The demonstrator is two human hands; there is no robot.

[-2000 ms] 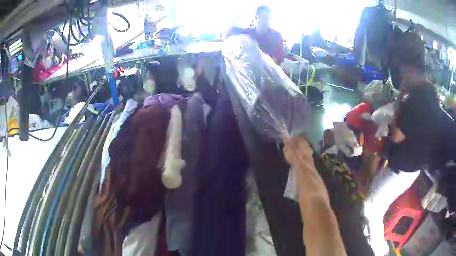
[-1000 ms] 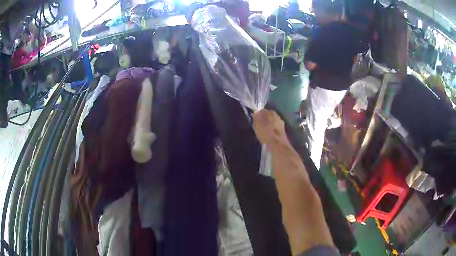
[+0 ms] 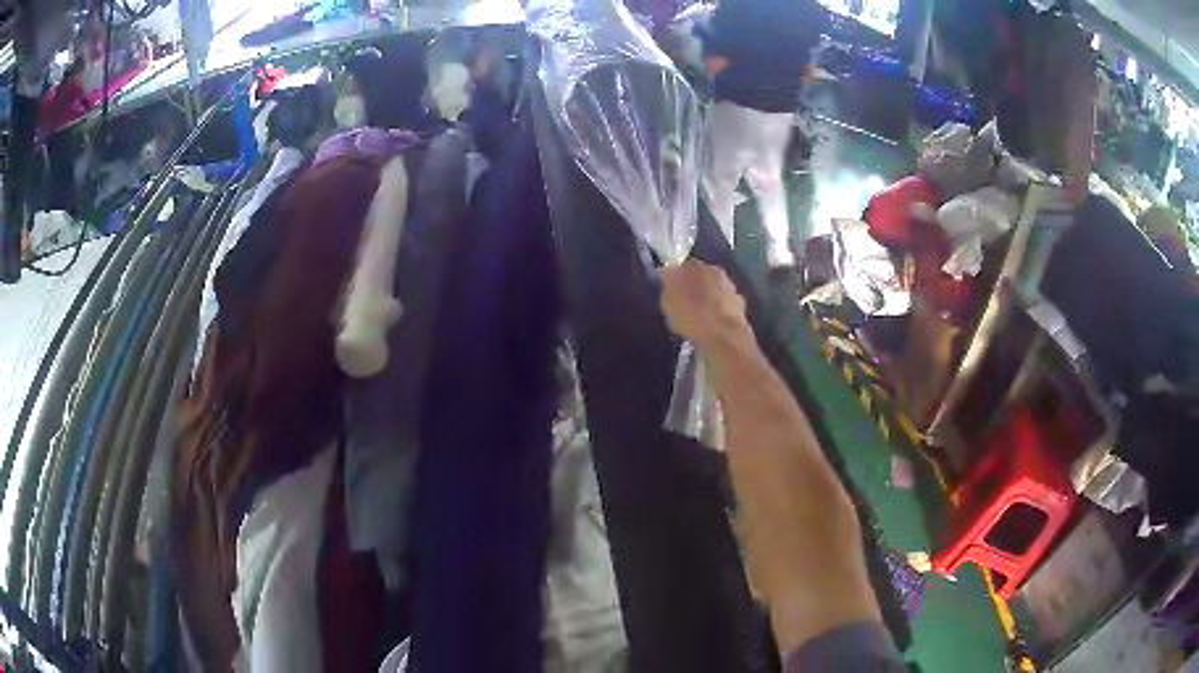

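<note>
My bare right hand (image 3: 706, 305) is a fist closed around the bunched neck of a clear plastic roll bag (image 3: 629, 132). The crinkled bag spreads up and away from the fist to the top edge, and a short tail hangs below it. The hand is above a long black fabric roll (image 3: 651, 460). Dark purple (image 3: 489, 368), grey (image 3: 418, 250) and maroon (image 3: 292, 316) rolls lie side by side to its left. A narrow white roll or tube (image 3: 377, 276) lies on top of them. My left hand is not in view.
Several long parallel bars or tubes (image 3: 99, 355) are at the far left. A person (image 3: 763, 79) in a dark top and light trousers is in the aisle ahead. Right are green floor (image 3: 861, 454) with yellow-black tape, a red stool (image 3: 1012, 513) and piled cloth.
The fist still grips the bag, which now extends past the top edge. The view has tilted down, showing more green floor. The person is further left and farther off.
</note>
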